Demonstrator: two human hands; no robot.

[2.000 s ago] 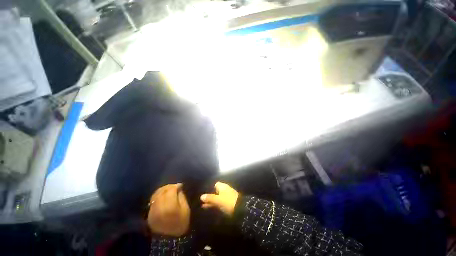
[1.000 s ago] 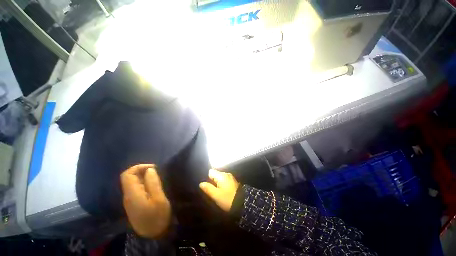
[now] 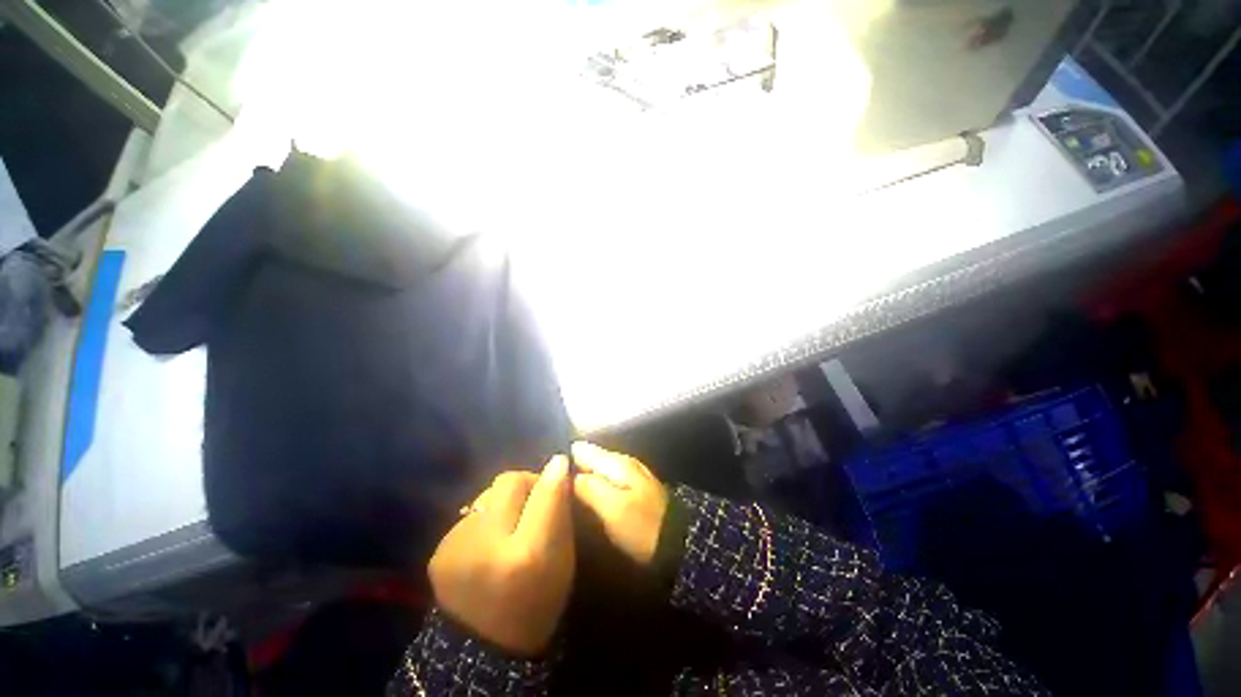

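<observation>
A dark navy garment piece (image 3: pixel 368 395) lies on the left part of the white tabletop and hangs over its front edge. My left hand (image 3: pixel 510 552) and my right hand (image 3: pixel 623 501) meet at the garment's right edge, just below the table edge. Their fingertips pinch the cloth edge between them. The sewing machine head (image 3: pixel 939 82) is at the upper right, cut off by the frame top. Strong glare hides the needle area.
A control panel (image 3: pixel 1100 150) sits at the table's right end. A blue crate (image 3: pixel 1000 470) with dark contents stands below right, with red plastic (image 3: pixel 1170 306) beyond it. A blue strip (image 3: pixel 93 368) marks the table's left end. Thin rods stand upper left.
My left hand has moved right from over the cloth to meet my right hand at the edge, and now pinches it. The garment lies flatter. The view has shifted slightly.
</observation>
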